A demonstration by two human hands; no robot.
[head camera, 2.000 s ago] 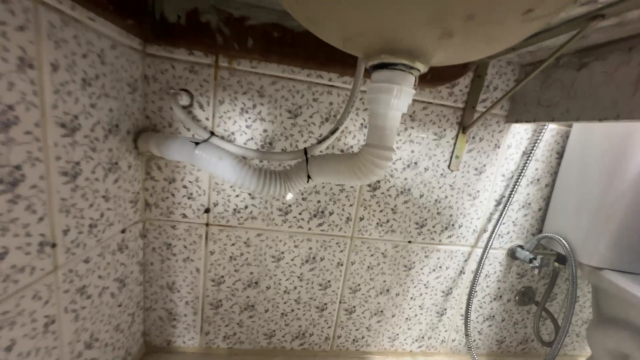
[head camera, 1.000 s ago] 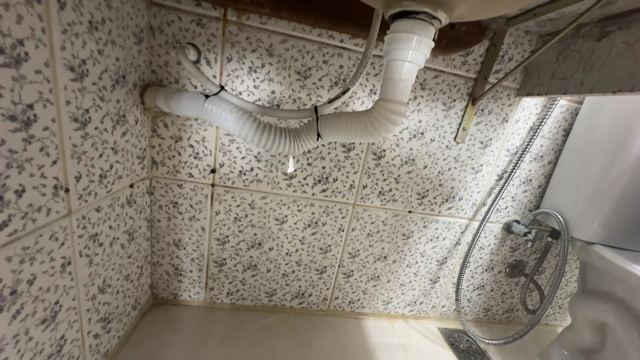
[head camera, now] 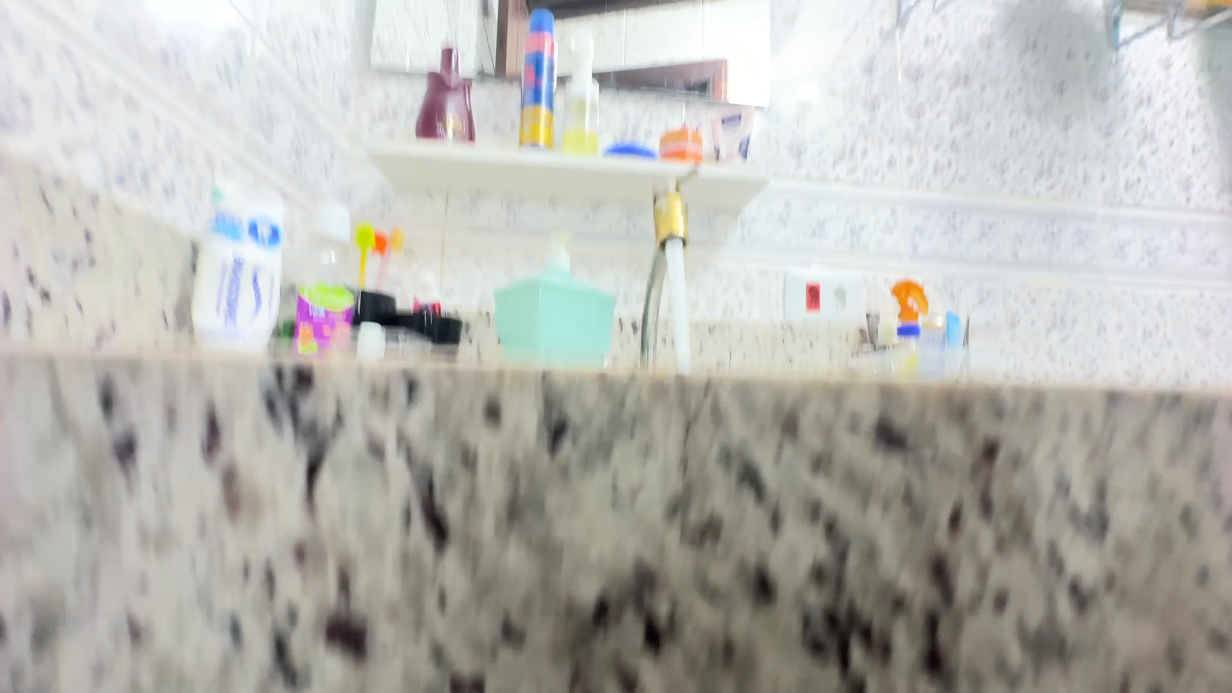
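Neither my left hand nor my right hand shows in the head view. Near the middle, a brass-coloured faucet has a pale stream or tube below its mouth; blur hides which. Left of it stands a mint-green pump dispenser. Further left are a white bottle with blue print and a clear bottle with a purple label. Several black items lie beside them, with yellow and orange sticks behind.
The speckled stone countertop's front edge fills the lower half. Above the faucet, a white shelf holds a maroon bottle and a blue-and-yellow can under a mirror. An orange-topped bottle stands right, near a wall socket.
The view has risen from beneath the basin, where a white corrugated drain pipe showed, to the level of the countertop edge. No hand shows in any frame.
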